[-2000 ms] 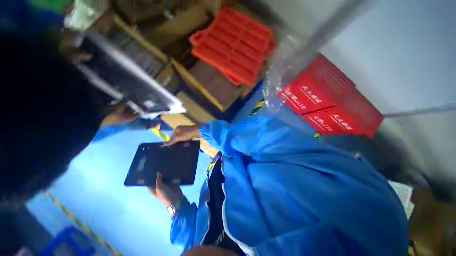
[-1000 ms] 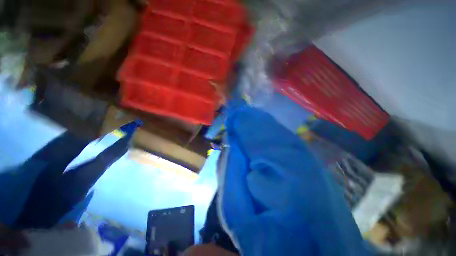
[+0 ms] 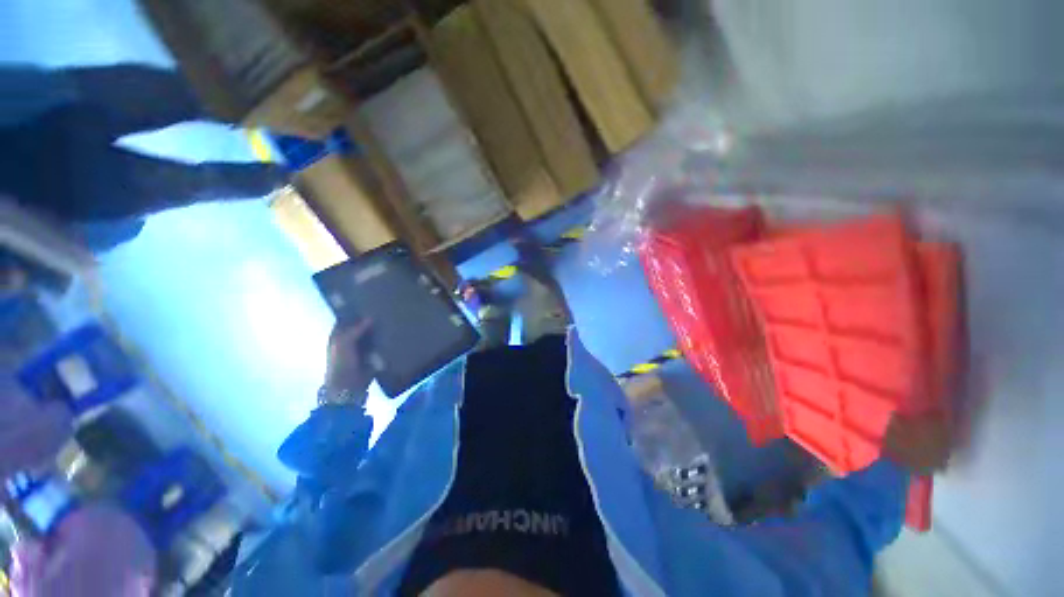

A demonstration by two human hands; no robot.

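Observation:
A flat black tablet-like part (image 3: 403, 315) with small pale stickers is tilted at centre left, in front of the open cartons. My left hand (image 3: 349, 353), with a watch at the wrist, grips its lower left edge. The orange-red trays (image 3: 828, 327) are at the right, by the wall and beside the red boxes (image 3: 706, 303). My right hand (image 3: 919, 446) is dim and blurred at the lower corner of the trays and holds them; its fingers are partly hidden.
Open cartons (image 3: 513, 105) stand at the top; one holds pale packed parts (image 3: 432, 152). Crumpled clear film (image 3: 653, 175) lies by the red boxes. A person's dark-clothed legs (image 3: 175, 181) are at the upper left. Blue bins (image 3: 88, 367) are at the left edge.
The orange-red trays have moved from above the cartons to the right, beside the red boxes. My right hand has left the black part and is at the trays. The view has turned.

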